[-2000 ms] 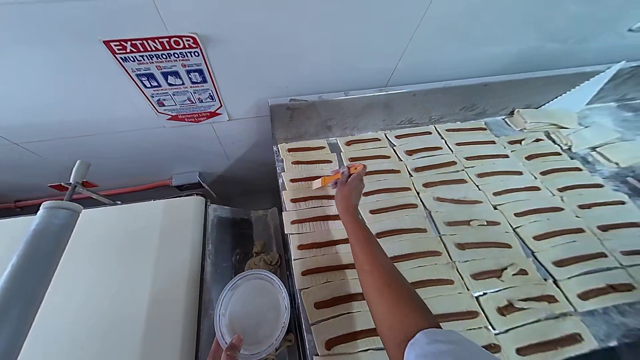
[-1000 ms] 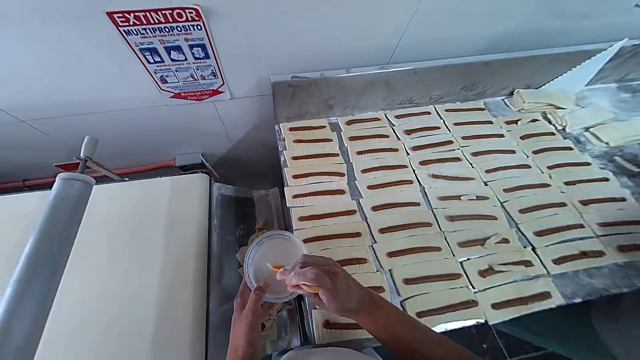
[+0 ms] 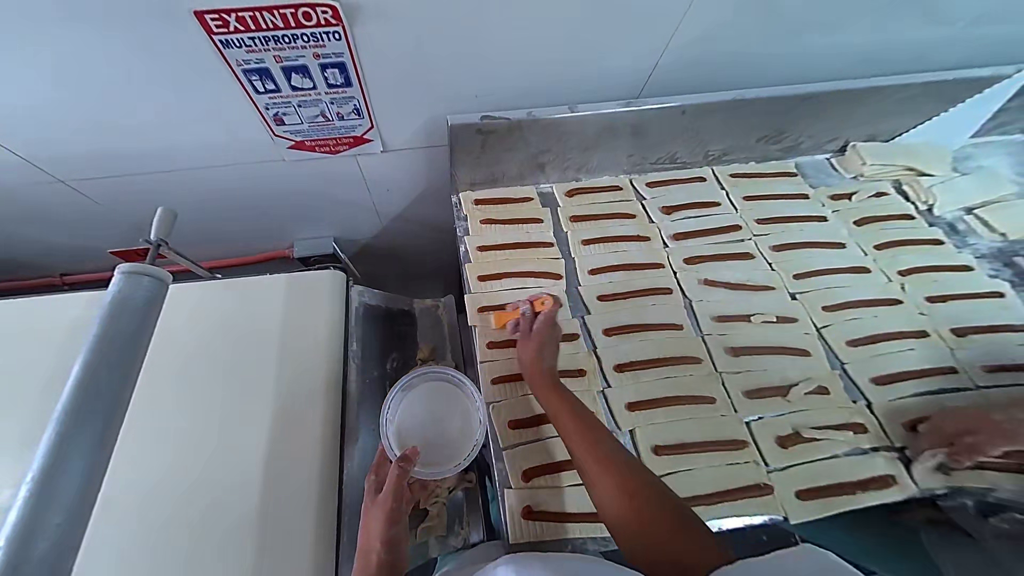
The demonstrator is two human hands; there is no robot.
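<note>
My left hand [image 3: 392,488] grips the rim of a round, clear plastic tub [image 3: 433,422] over the trough beside the table. In my right hand [image 3: 534,328] is a brush with an orange handle [image 3: 506,318]; its tip is hard to make out. That hand is over a dough rectangle [image 3: 480,307] in the leftmost column. Columns of dough rectangles, each with a brown strip of filling [image 3: 646,363], cover much of the metal table. Small dough scraps [image 3: 804,390] lie on some of them.
Another person's hand [image 3: 972,436] is over the dough at the right edge. Folded dough sheets [image 3: 896,160] lie at the back right, near a white serrated scraper [image 3: 960,112]. A cream conveyor belt [image 3: 232,416] and a grey roller [image 3: 88,400] stand left. A metal backsplash [image 3: 680,132] edges the table.
My right hand has moved with the brush from the tub to the leftmost dough column. My left hand still holds the tub. The other person's hand has come into view at the right.
</note>
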